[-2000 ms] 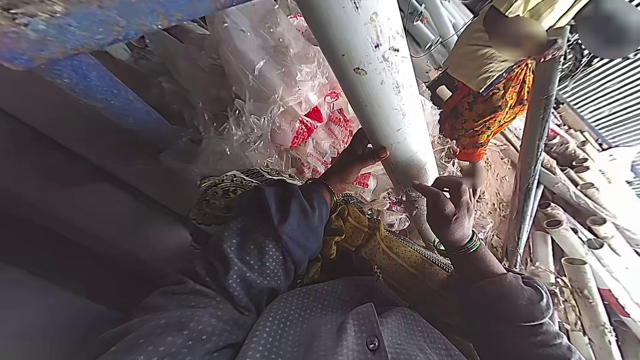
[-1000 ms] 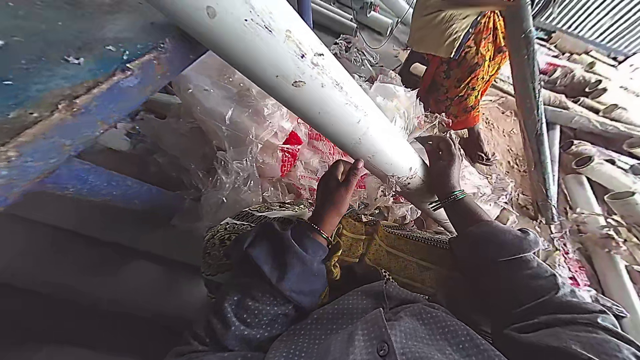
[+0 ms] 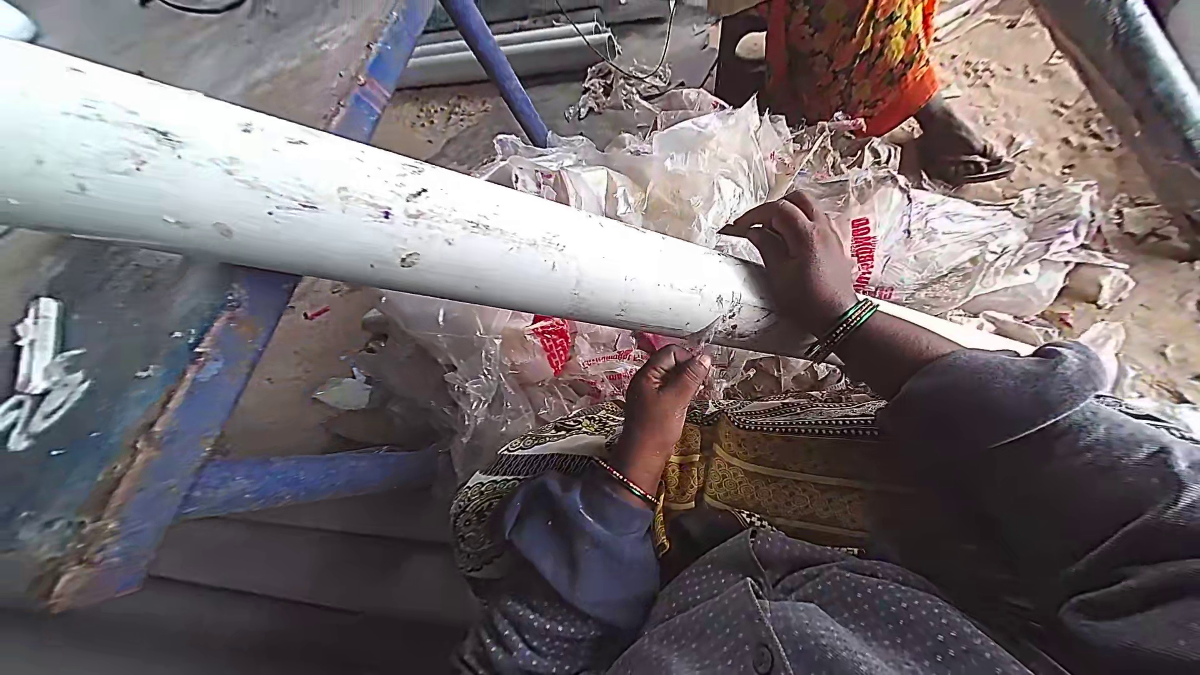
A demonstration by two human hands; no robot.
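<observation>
A long white plastic pipe [image 3: 403, 225], scuffed and spotted with dark marks, slants across the view from the upper left down to the right. My left hand [image 3: 661, 389] is just below it, fingers closed on a thin piece of clear plastic film [image 3: 705, 336] near the pipe's lower edge. My right hand [image 3: 797, 253] rests on the pipe farther right, with the fingers bent over its upper side; its palm side is hidden. Crumpled clear plastic wrap with red print [image 3: 562, 347] lies behind and below the pipe.
A blue metal frame [image 3: 202, 403] with a worn top stands at left. More pipes [image 3: 511, 56] lie behind. A person in an orange patterned garment [image 3: 844, 56] stands at the top, near a thick metal post [image 3: 1125, 84]. Yellow patterned cloth [image 3: 787, 469] covers my lap.
The view has swung, and the pipe now lies flatter across it. My left hand, on the pipe two seconds ago, is now below its edge, holding film. My right hand remains at the pipe.
</observation>
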